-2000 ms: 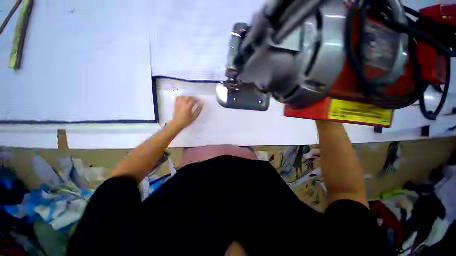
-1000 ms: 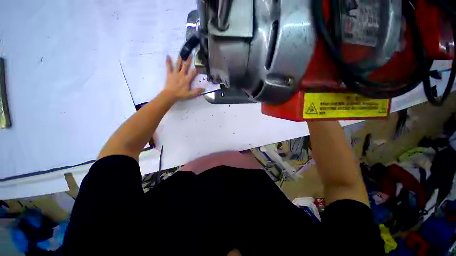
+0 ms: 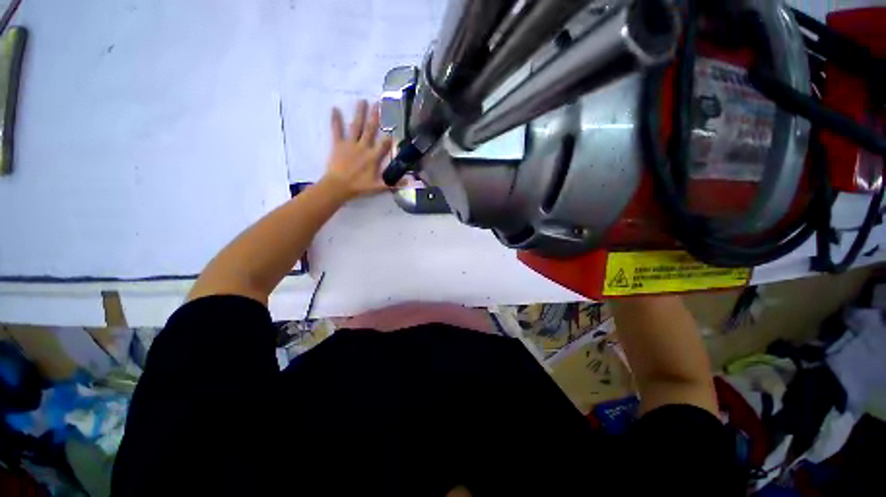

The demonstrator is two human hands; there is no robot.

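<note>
The straight-knife cutting machine [image 3: 583, 146], with silver and red motor body and yellow warning strip, fills the upper right. Its grey base plate [image 3: 422, 201] shows at the lay's front edge. My left hand [image 3: 359, 153] lies flat with fingers spread on the white paper marker [image 3: 194, 126], just left of the machine's upright. My right forearm reaches up under the motor; my right hand is hidden behind it. The blade is hidden too. Dark fabric shows as a thin black edge under the paper.
A yellowish-brown bar [image 3: 12, 97] lies on the paper at the far left. The white table [image 3: 418, 262] runs along the front, with a thin dark strip near its edge. Coloured fabric piles [image 3: 68, 413] and scraps cover the floor on both sides.
My left hand has moved from the bare table at the cut corner up onto the paper beside the machine. The machine's base has shifted left. A dark strip now shows near the table edge.
</note>
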